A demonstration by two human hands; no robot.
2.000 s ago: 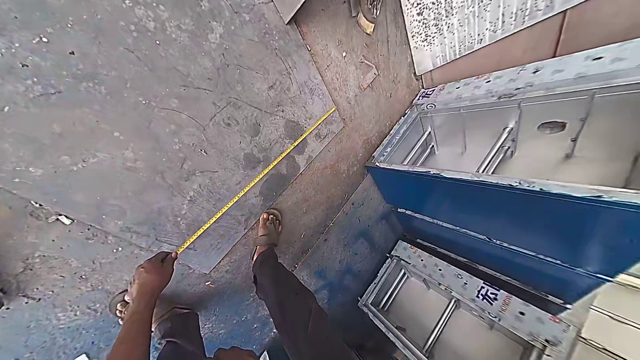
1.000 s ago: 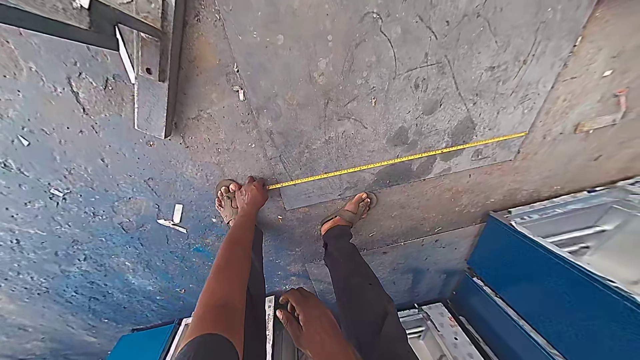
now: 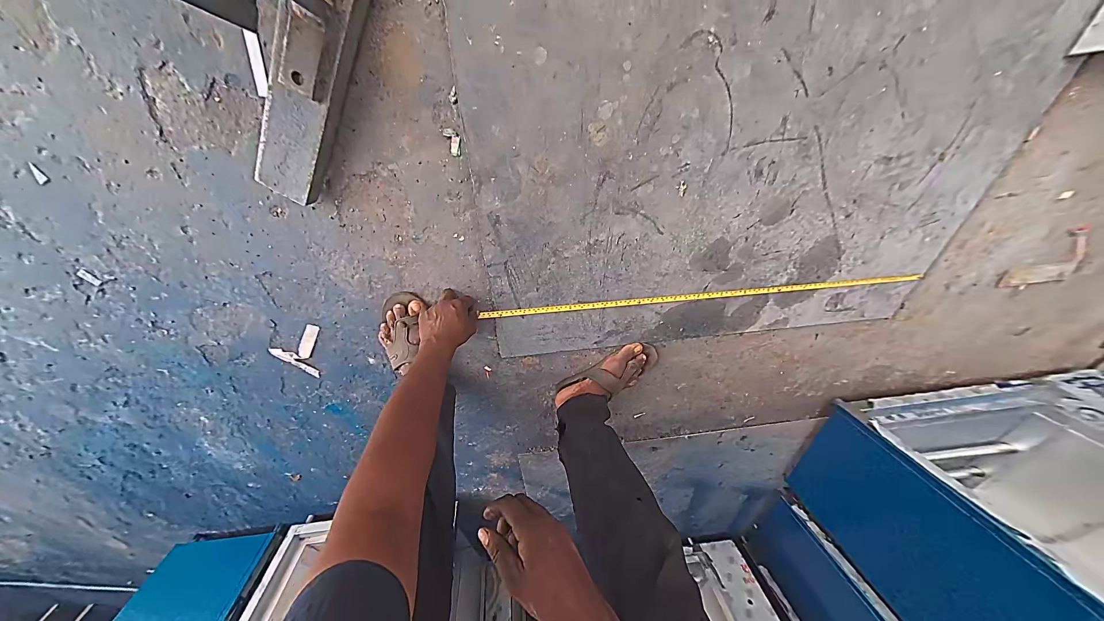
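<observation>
My left hand (image 3: pixel 448 319) is closed on the near end of a yellow tape measure blade (image 3: pixel 638 301), low over the floor beside my left sandal (image 3: pixel 401 341). From there the blade runs right, across a flat grey metal sheet (image 3: pixel 759 172), and reaches the sheet's right edge. Whether a tape case is inside the fist cannot be seen. My right hand (image 3: pixel 535 552) hangs at the bottom centre, between my legs, with fingers loosely bent and apart and nothing visible in it. My right sandal (image 3: pixel 612 371) stands just below the sheet's lower edge.
A steel channel piece (image 3: pixel 297 112) lies at upper left. White scraps (image 3: pixel 302 349) lie left of my feet. Blue metal cabinets (image 3: pixel 914 517) fill the lower right, and another blue panel (image 3: pixel 198 578) is at lower left. A small bracket-like piece (image 3: pixel 1044 272) lies at right.
The view has swung strongly since the oldest frame. My right hand, barely visible at the bottom edge then, now shows fully. My left hand keeps its hold on the tape.
</observation>
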